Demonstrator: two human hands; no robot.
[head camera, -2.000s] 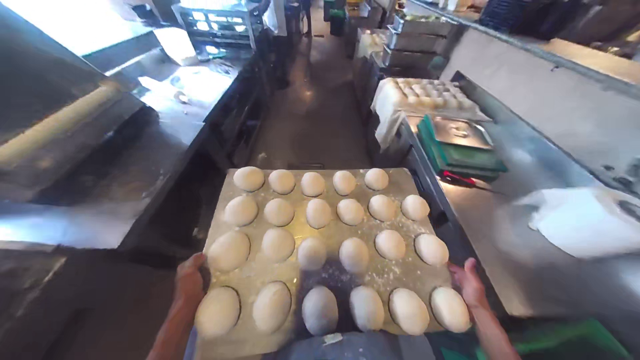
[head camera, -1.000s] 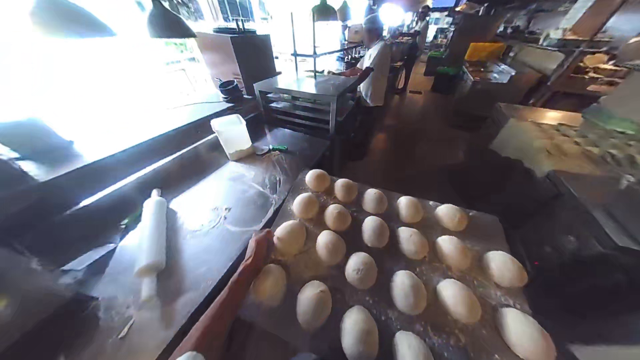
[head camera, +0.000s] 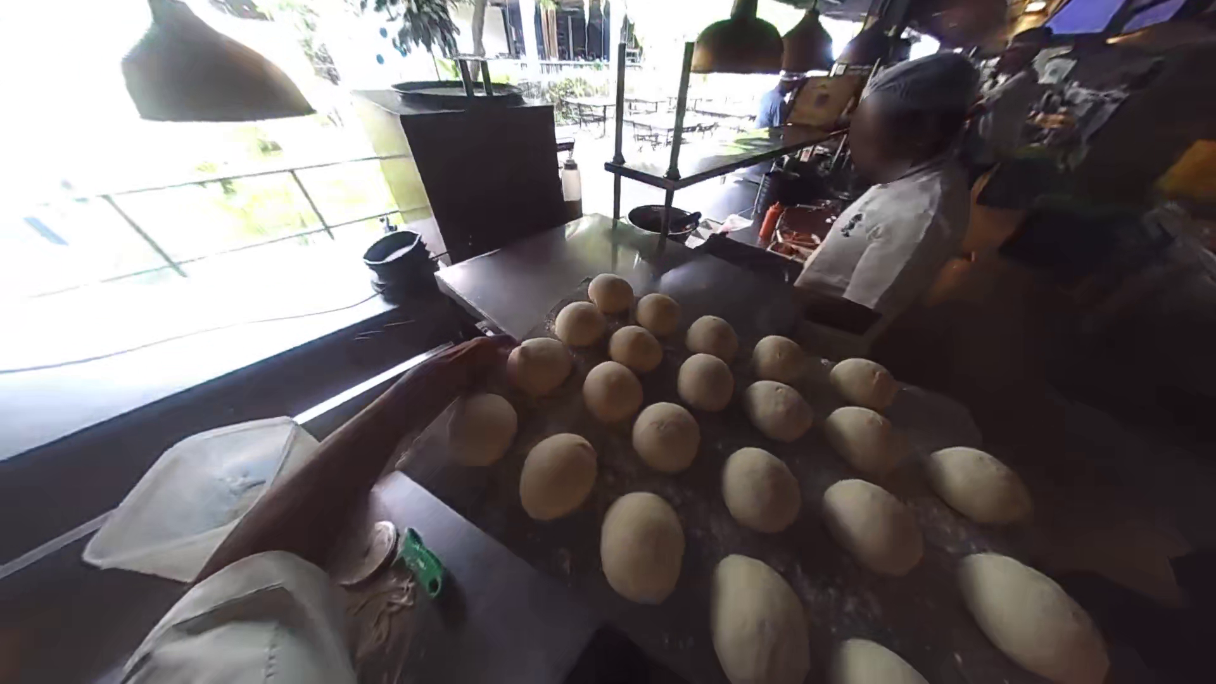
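Observation:
My left hand (head camera: 484, 356) grips the far left edge of a floured tray (head camera: 570, 560), its fingers beside a ball of dough (head camera: 540, 367). Rows of pale dough balls cover the tray, which is tilted in view and reaches over a steel table (head camera: 541, 261). The dough balls at the near right look larger and oval. My right hand is out of view.
A person in a white shirt (head camera: 883, 237) stands just beyond the tray at right. On the left counter are a translucent plastic container (head camera: 204, 494), a green-handled tool (head camera: 421, 562) and a black pot (head camera: 395, 256). Lamps (head camera: 204, 71) hang above.
The view has swung from the aisle to the window side. The tray, carried in my left hand, has come to the steel table, near the person in white. My right hand has left the view.

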